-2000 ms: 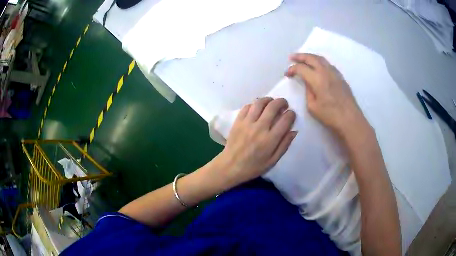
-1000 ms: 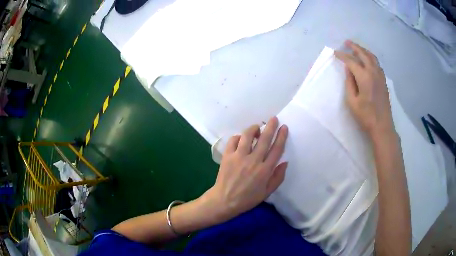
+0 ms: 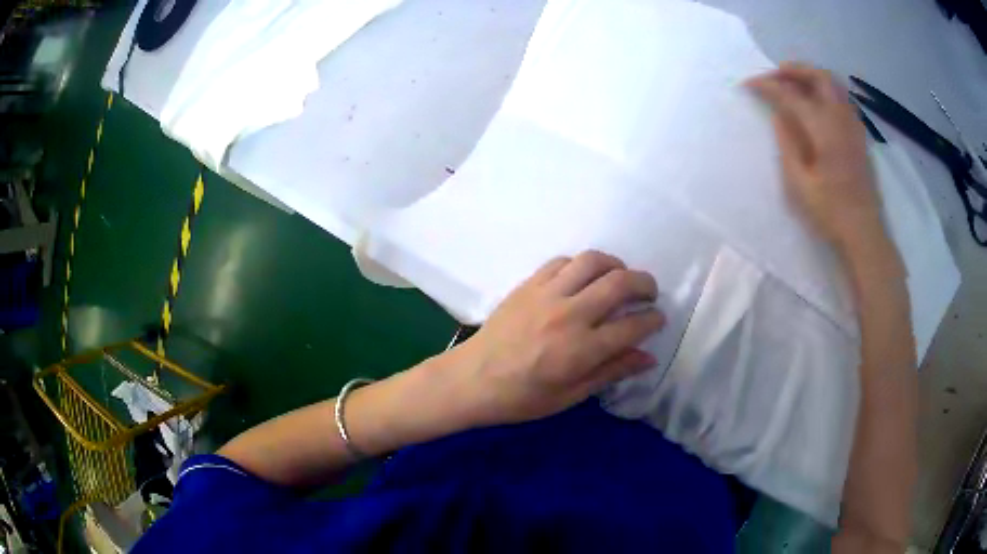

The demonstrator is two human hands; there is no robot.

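Observation:
A white garment piece (image 3: 574, 141) lies spread on the table in front of me, with a seam line across it. Its lower part bunches in folds near my body, beside a short slit or fold. My left hand (image 3: 568, 330) lies on the cloth near the table's front edge, fingers curled; whether they pinch the cloth is hidden. My right hand (image 3: 817, 146) is at the cloth's right edge, slightly blurred, fingers bent with the tips at the cloth. Another white piece (image 3: 925, 254) shows beneath, at the right.
Black shears (image 3: 920, 130) lie at the right with a thin pointed tool beside them. White cut pieces (image 3: 260, 65) drape over the table's left edge. A black disc (image 3: 165, 20) is at the far left. A yellow wire cart (image 3: 103, 400) stands on the green floor.
The garment piece has been spread flatter, now reaching further left and up. My right hand moved slightly right and up; my left hand moved right. The view has shifted, showing more of the shears.

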